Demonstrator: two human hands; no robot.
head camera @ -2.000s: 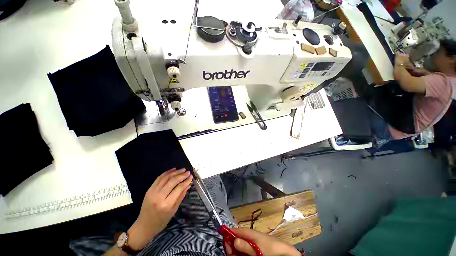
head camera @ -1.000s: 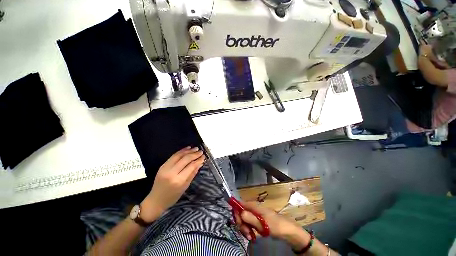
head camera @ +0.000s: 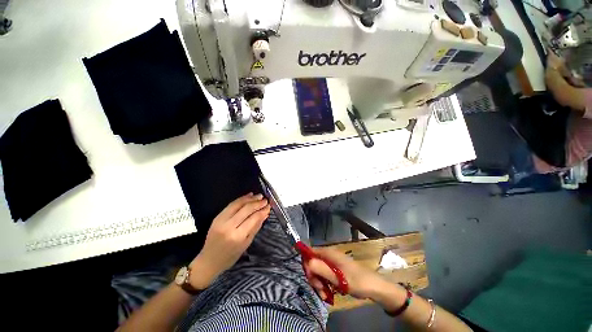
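A black squarish fabric piece (head camera: 217,174) lies at the table's front edge, below the needle area. My left hand (head camera: 235,227) lies flat on its lower right part, fingers together, pressing it down. My right hand (head camera: 331,273) holds the red handles of the fabric shears (head camera: 283,213). The silver blades run along the right edge of the piece, tips near its upper right side. Whether the blades are fully closed is hard to tell. One stack of black cut pieces (head camera: 148,87) lies left of the needle; another (head camera: 43,159) lies at far left.
The white brother machine (head camera: 337,61) stands behind. A smartphone (head camera: 314,106), snips (head camera: 361,126) and a pale flat tool (head camera: 417,138) lie at its bed. A numbered strip (head camera: 110,230) runs along the front edge. A wooden surface (head camera: 357,254) with scraps is below. A person (head camera: 574,97) sits at right.
The view has shifted, so the table sits higher than in the oldest frame. The shears' blades have moved further up the fabric's right edge. My left hand stays on the piece.
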